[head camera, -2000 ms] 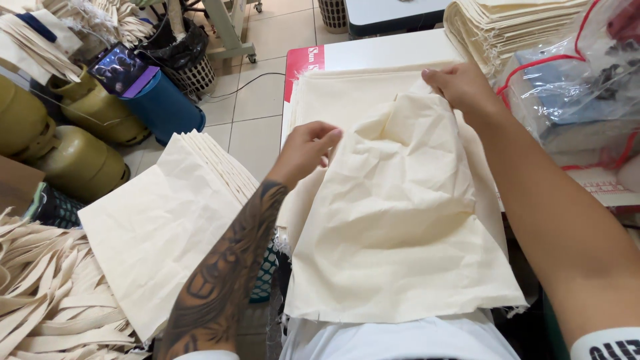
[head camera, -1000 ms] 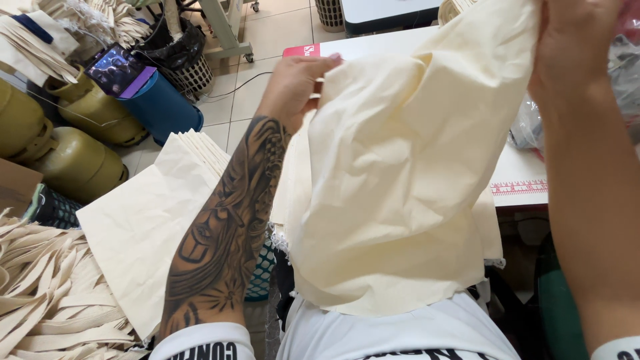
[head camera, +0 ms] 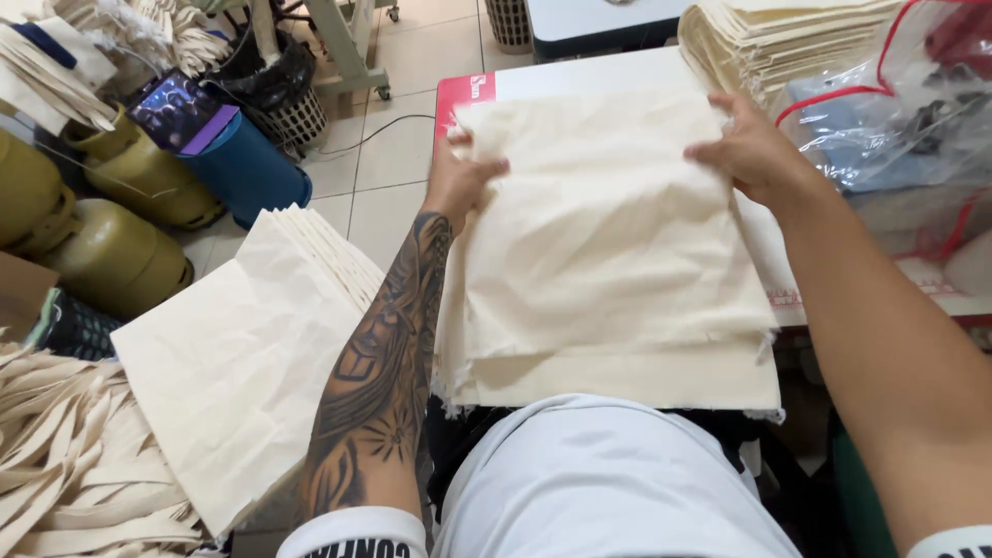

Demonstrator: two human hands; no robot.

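Note:
A cream cloth piece [head camera: 604,256] with creases and frayed edges lies over a stack of similar cloth [head camera: 635,380] at the near edge of the white table. My left hand [head camera: 465,170] is at the cloth's upper left side, thumb on top and fingers at the edge. My right hand [head camera: 736,151] is at its upper right side, thumb over the edge, slightly blurred. Both hands appear to pinch the cloth. How many layers lie between the fingers cannot be told.
Folded cream cloth [head camera: 775,39] and a clear plastic bag with red trim [head camera: 845,132] sit at right. Left are another cloth stack [head camera: 240,333], fabric strips [head camera: 77,457], gas cylinders [head camera: 116,248], a blue bin [head camera: 248,170] with a lit device, and a lined basket [head camera: 287,108].
The cloth has come down from its raised, loosely hanging position and lies spread over the stack. My right hand has moved down; my left hand is lower too.

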